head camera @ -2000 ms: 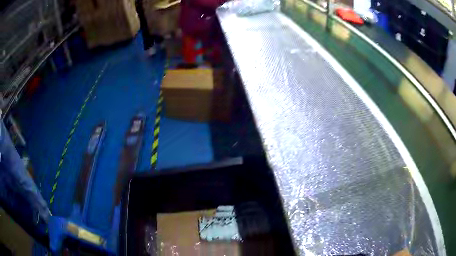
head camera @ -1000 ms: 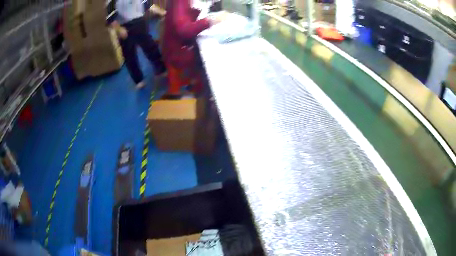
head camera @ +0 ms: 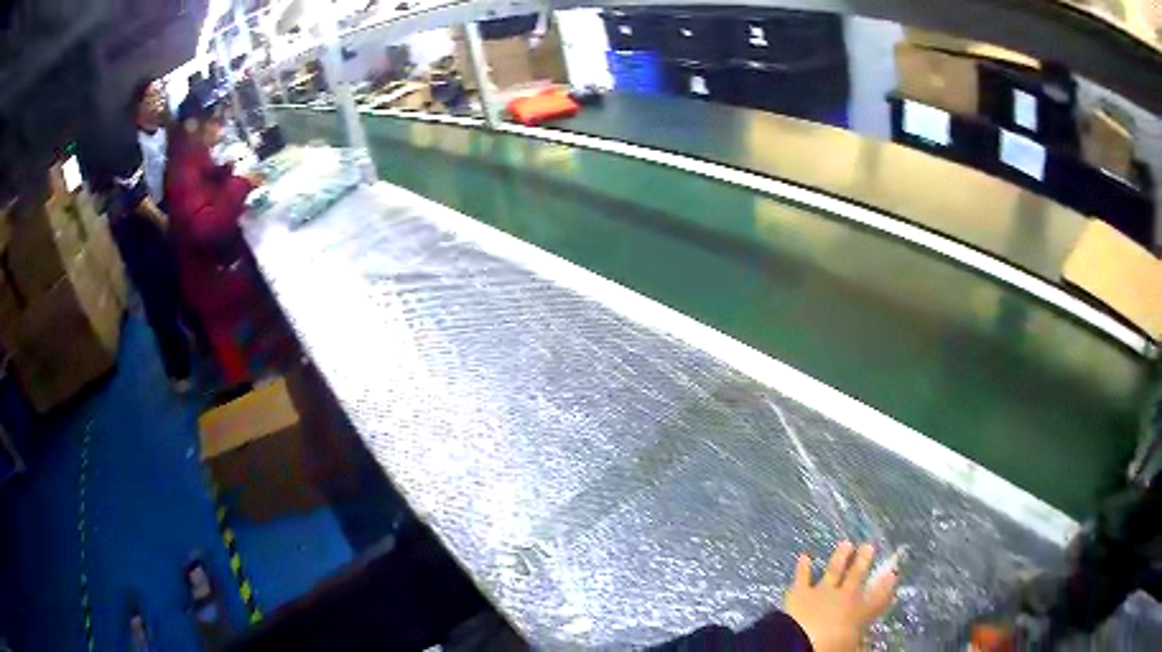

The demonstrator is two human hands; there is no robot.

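My left hand [head camera: 839, 604] is bare, in a dark sleeve, at the bottom right of the view. Its fingers are spread and it holds nothing. It is over or on the shiny bubble wrap [head camera: 510, 382] that covers the long bench; whether it touches is not clear. My right hand is not in view. A dark green machine, probably the press [head camera: 1121, 548], is blurred and cut off at the right edge. A small orange-red thing [head camera: 988, 637] shows at the bottom edge near it.
A green conveyor belt [head camera: 688, 268] runs along the bench's far side. Two people stand at the far left, one in dark red [head camera: 204, 217]. A bundle in clear plastic [head camera: 306, 178] lies at the bench's far end. An open carton [head camera: 261, 446] and pallet jack forks [head camera: 200, 588] are on the floor.
The view has swung right and up, so bench and carton sit further left. My left hand has come into view. The dark green machine now shows at the right.
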